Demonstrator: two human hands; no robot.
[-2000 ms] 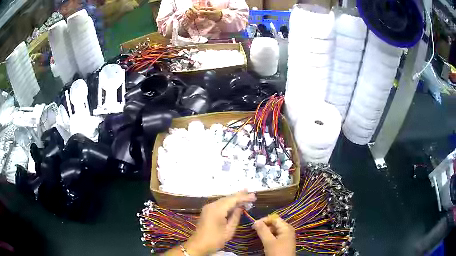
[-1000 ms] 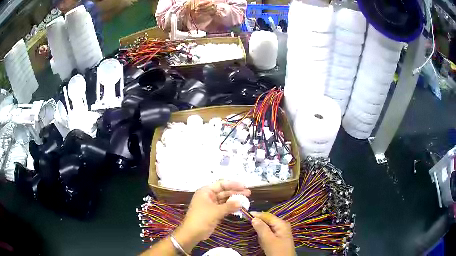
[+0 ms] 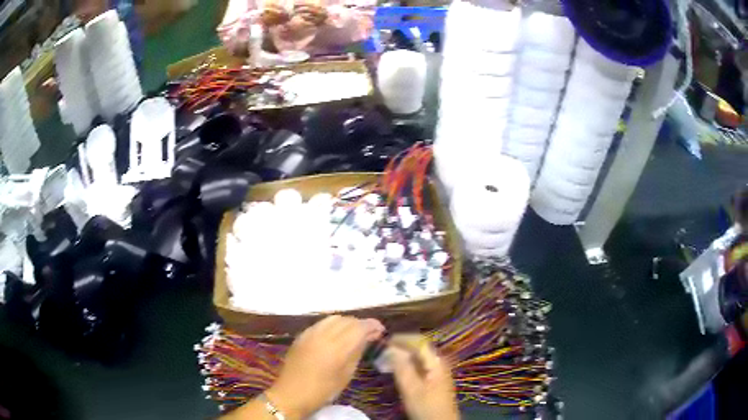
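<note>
My left hand (image 3: 324, 361) and my right hand (image 3: 425, 379) are close together over the fanned bundle of wire leads (image 3: 484, 357), in front of the cardboard tray box (image 3: 336, 321). Between their fingertips is a small pale and dark part (image 3: 382, 358), blurred and mostly hidden by the fingers. The box holds small white caps (image 3: 279, 258) on the left and small wired components (image 3: 402, 246) on the right. A white round piece (image 3: 338, 413) shows at the bottom edge, below my hands.
Black housing shells (image 3: 168, 221) and white brackets (image 3: 152, 141) are heaped at the left. Tall stacked white covers (image 3: 480, 90) and a metal post (image 3: 627, 172) stand at the right. A person in pink sleeves (image 3: 299, 29) works behind a second box (image 3: 328, 105).
The view has shifted, so the scene sits further left. The round white cap seen between my hands a second ago is now covered or turned, and my right fingers have closed up near my left.
</note>
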